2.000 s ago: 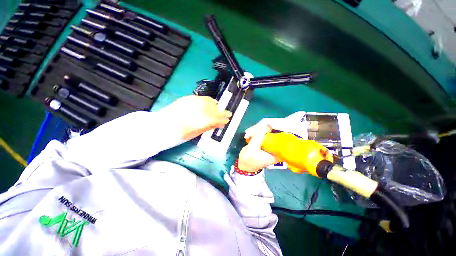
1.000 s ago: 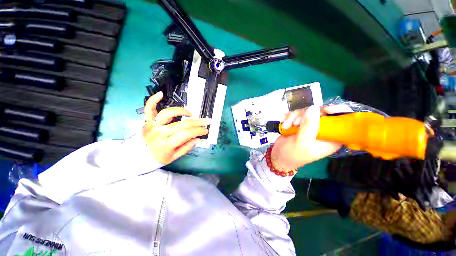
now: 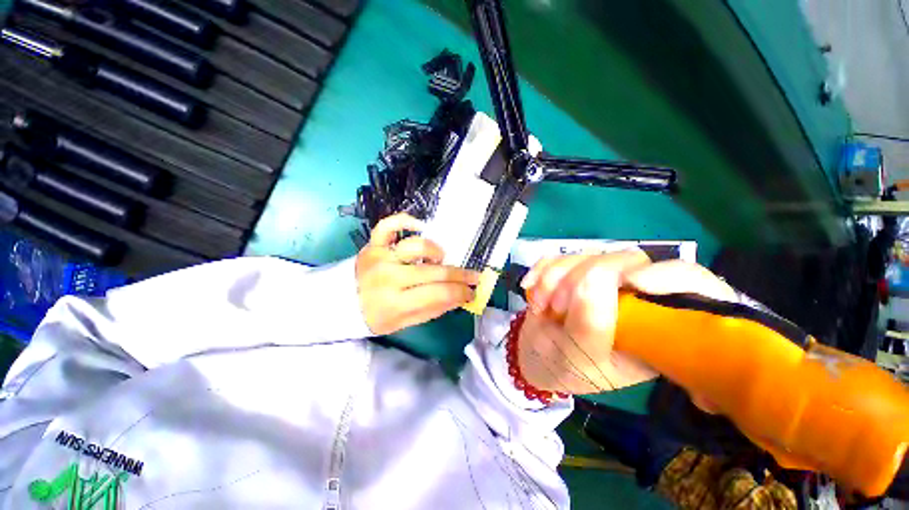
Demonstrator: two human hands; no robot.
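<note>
The black tripod assembly (image 3: 528, 167) has its hub above the white block fixture (image 3: 460, 189). One leg lies along the fixture and two arms spread up and to the right. My left hand (image 3: 414, 284) presses the lower end of that leg with its fingertips, beside the fixture's yellowish end piece. My right hand (image 3: 588, 319) grips the orange electric screwdriver (image 3: 767, 379). Its dark tip points left, close to the leg's lower end; whether it touches cannot be told. Small black plastic parts (image 3: 404, 164) lie in a heap left of the fixture.
A black slotted tray (image 3: 261, 129) with folded tripods (image 3: 120, 159) is at the upper left. A blue basket (image 3: 50, 284) with clear plastic is below it. The white feeder (image 3: 678, 251) is partly hidden behind my right hand. A dark green channel (image 3: 638, 110) runs beyond the bench.
My right hand has brought the screwdriver from the white feeder left to the leg's lower end. My left hand stays at the leg's lower end. The camera view has shifted.
</note>
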